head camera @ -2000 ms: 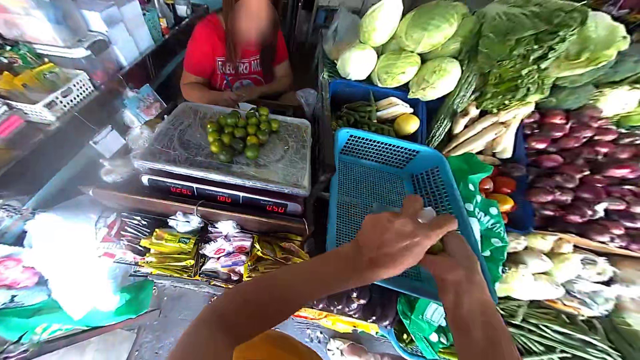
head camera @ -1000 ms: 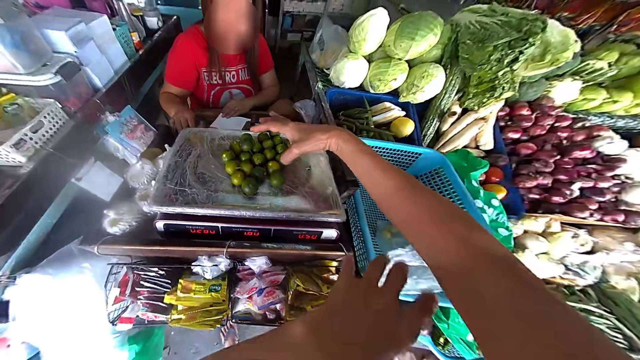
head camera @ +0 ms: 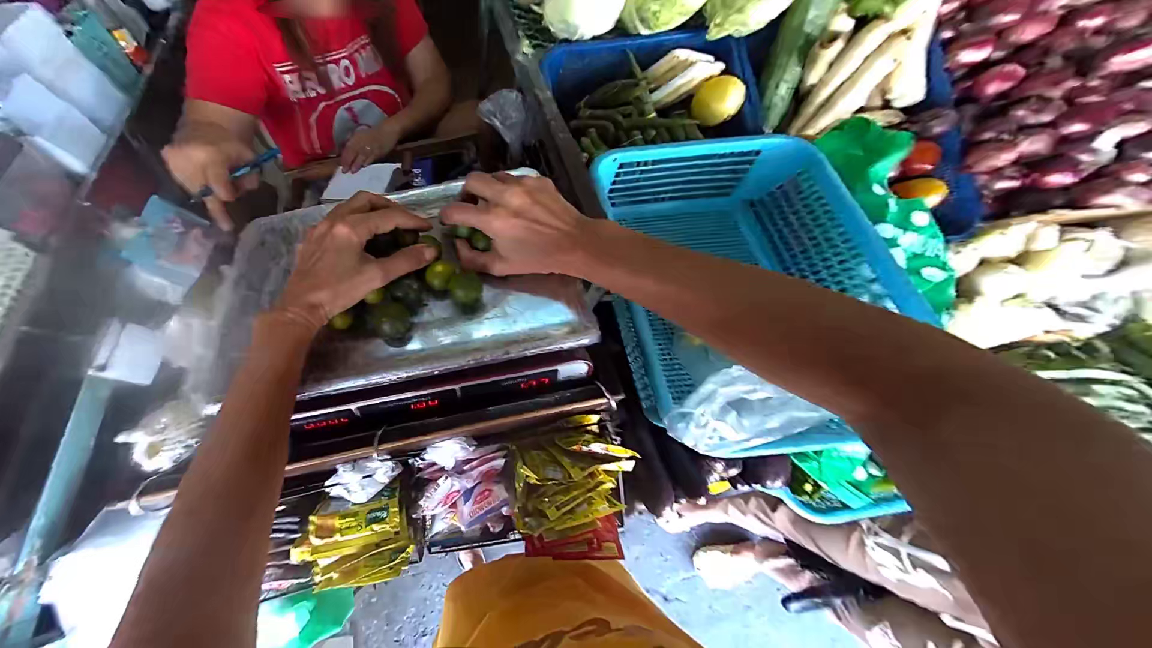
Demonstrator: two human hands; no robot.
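Small green citrus fruits (head camera: 391, 317) lie in a pile on the metal pan (head camera: 531, 315) of a digital scale with red figures. My left hand (head camera: 351, 252) curves over the pile's left side, fingers around some fruits. From the right, my right hand (head camera: 517, 220) closes its fingers on a few fruits at the pile's far edge. Fingers hide part of the pile. The blue plastic basket (head camera: 765, 162) stands right of the scale, under my right forearm, with a clear plastic bag (head camera: 747, 409) at its near end.
Across the scale sits a person in a red shirt (head camera: 310, 81), holding a blue pen (head camera: 252, 164). Seasoning packets (head camera: 360, 531) hang below the scale. Blue crates hold okra, a yellow fruit (head camera: 717, 99) and white roots (head camera: 855, 67). Red onions (head camera: 1044, 108) fill the far right.
My left hand has moved from in front of the scale onto the fruit pile. Both hands are now at the fruits; two seconds ago they were together over the blue basket. The other person now holds up a pen.
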